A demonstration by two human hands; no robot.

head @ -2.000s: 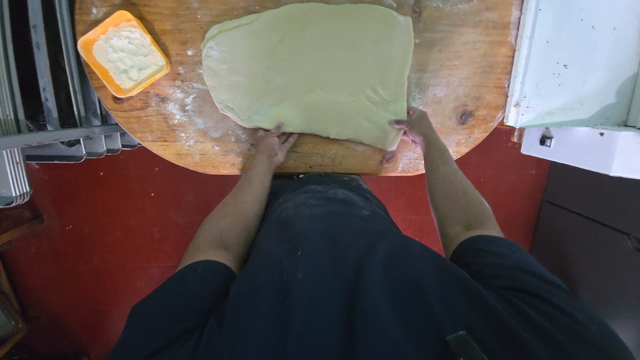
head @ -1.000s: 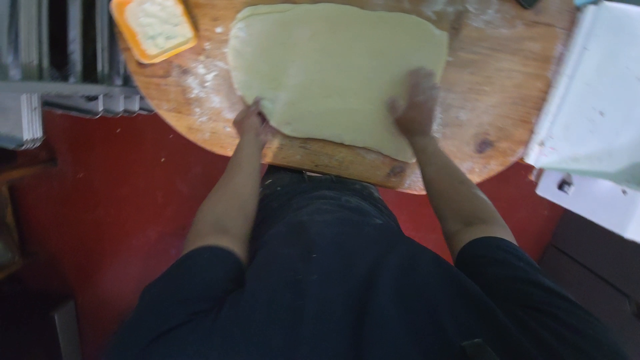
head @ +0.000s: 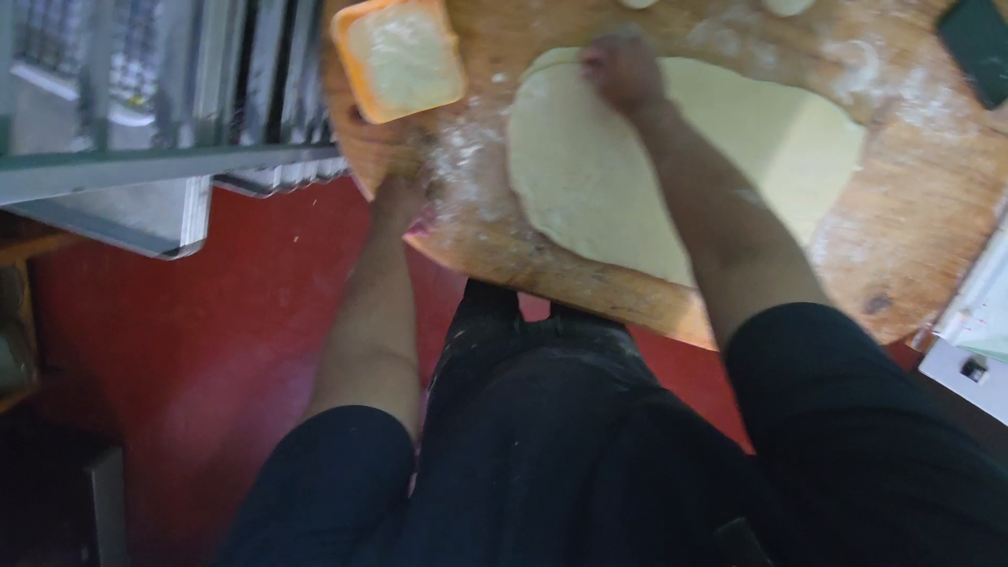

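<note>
A wide sheet of rolled dough (head: 591, 173) lies on the floured wooden table (head: 504, 256). My right hand (head: 628, 75) is at the dough's far left edge, its fingers curled and blurred; whether they grip the dough is not clear. My left hand (head: 402, 193) is at the table's rounded left edge, apart from the dough, and motion blur hides its fingers. Beyond it stands an orange tub of flour (head: 405, 63), to the left of the dough.
Metal racks with trays (head: 165, 157) stand close to the table's left side. A dark flat object (head: 976, 51) lies at the far right of the table. Small pale pieces (head: 787, 6) sit at the top edge of view. A white surface (head: 984, 307) adjoins at right.
My right hand has moved from the dough's near right part to its far left edge. My left hand has left the dough's near left edge for the table edge. The view has shifted left.
</note>
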